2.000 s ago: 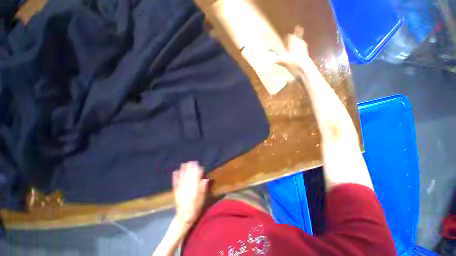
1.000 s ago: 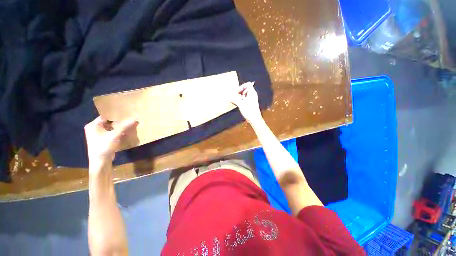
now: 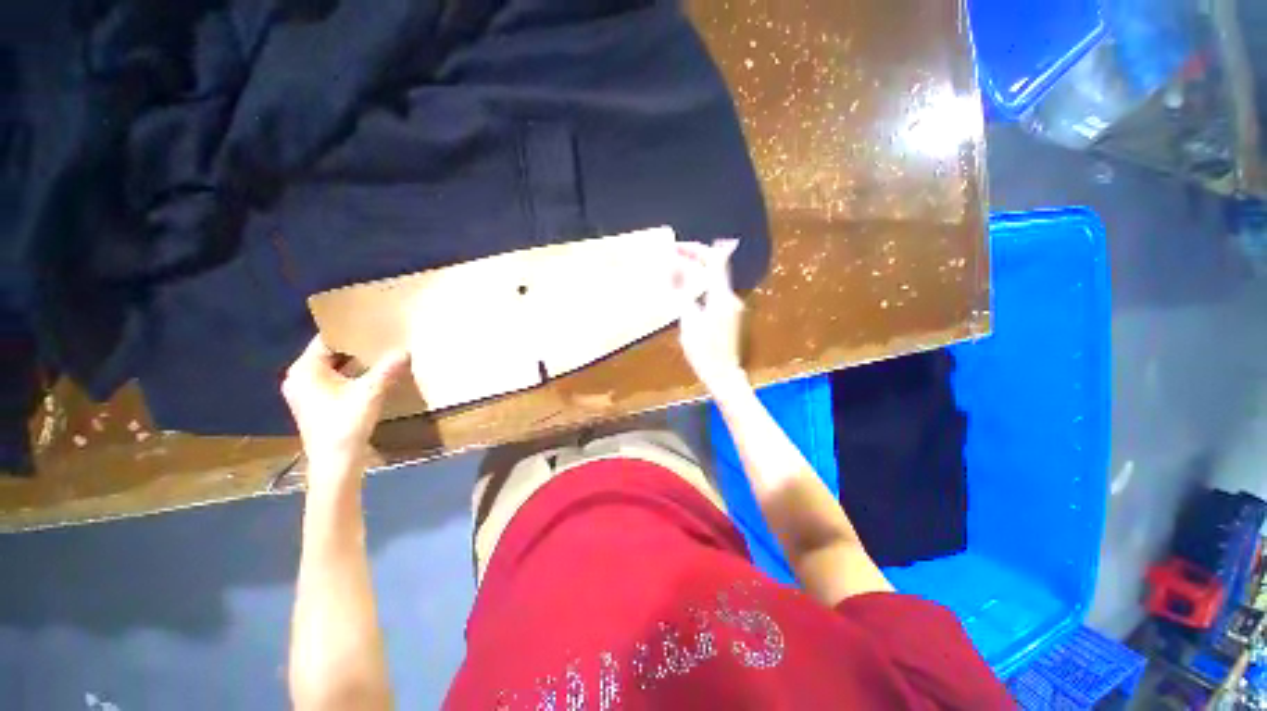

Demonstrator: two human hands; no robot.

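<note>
A tan card template [image 3: 486,313] lies on the lower part of a dark jacket [image 3: 417,167], its lower edge close along the curved hem. It has a small hole and a notch in its lower edge. My left hand [image 3: 338,396] grips the template's left end, thumb on top. My right hand [image 3: 709,299] is at its right end, fingers on the card corner; a small pale tip shows by the fingers, too small to name. The pocket flap [image 3: 552,174] shows just above the template.
The brown wooden table [image 3: 875,264] has pale specks. A large blue bin [image 3: 1042,417] with dark cloth inside stands beyond the table's right corner. Another blue bin [image 3: 1035,49] is at the top right. A red item [image 3: 1181,595] lies at the far right.
Two seconds ago my right hand was over the table's right side with the card. Since one second ago, both hands and the template have shifted down to the hem, uncovering more of the pocket flap.
</note>
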